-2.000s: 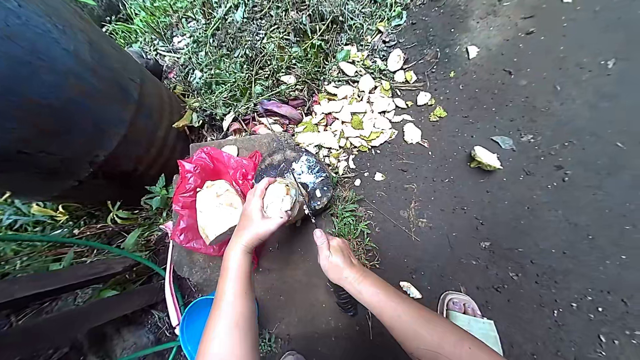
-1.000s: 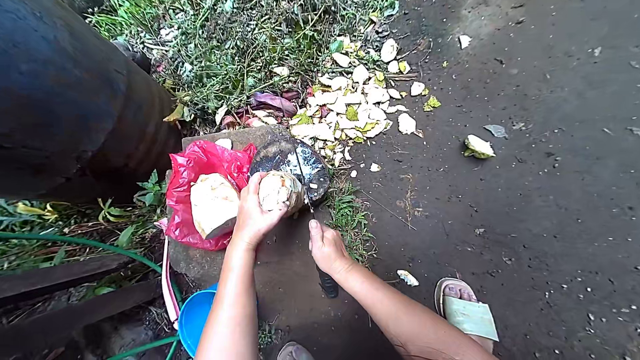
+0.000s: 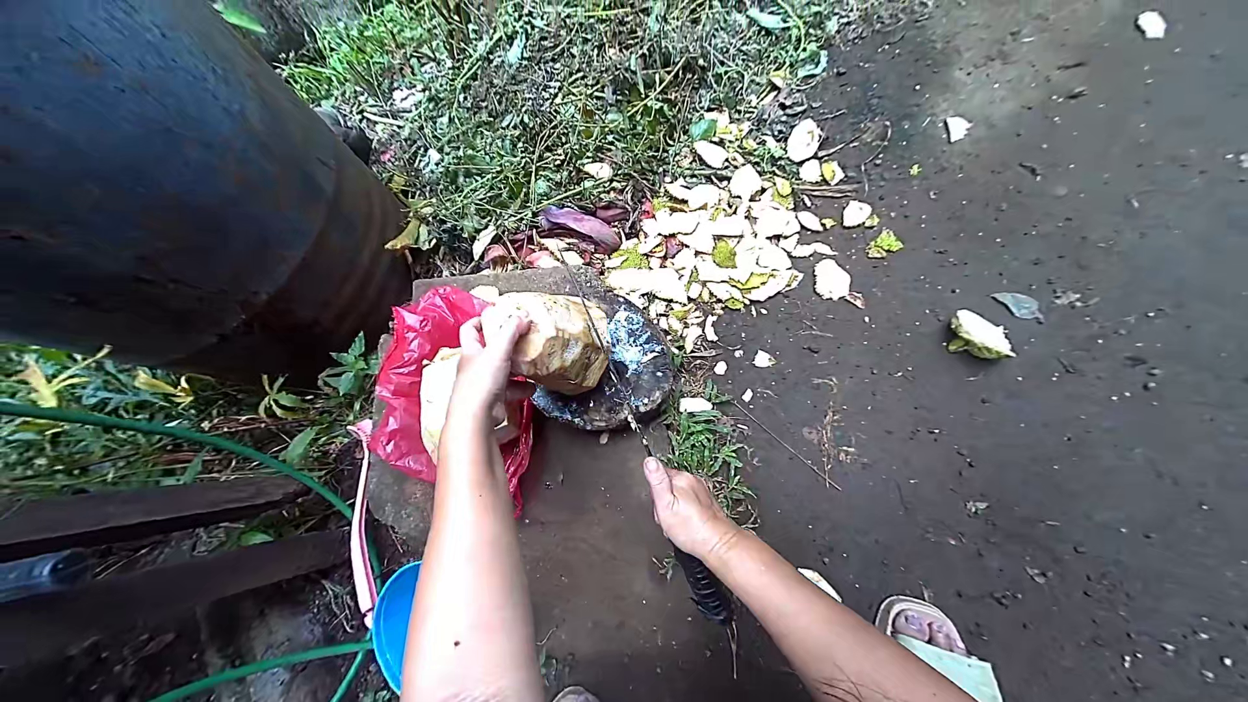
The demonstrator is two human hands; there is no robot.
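Note:
My left hand [image 3: 494, 366] grips the left end of a large peeled fruit chunk [image 3: 558, 343], pale with a browner cut face, held over a round dark chopping block [image 3: 624, 380]. My right hand [image 3: 687, 507] is closed around the black handle [image 3: 704, 585] of a long knife. Its thin blade [image 3: 621, 390] runs up and left past the fruit's right side; whether it touches the fruit I cannot tell. Left of the block, a pink-red plastic bag [image 3: 409, 390] holds another pale peeled piece [image 3: 439, 400], partly behind my left wrist.
Pale and green peelings [image 3: 726, 244] are heaped beyond the block, with a few scattered on the dirt. A large dark metal drum [image 3: 175, 185] stands upper left. A green hose [image 3: 195, 439], wooden planks [image 3: 146, 507] and a blue basin [image 3: 392, 624] lie at lower left.
The fruit in my left hand has turned and now shows a longer side and a browner face. My left hand has moved to its left end. The knife stays in my right hand.

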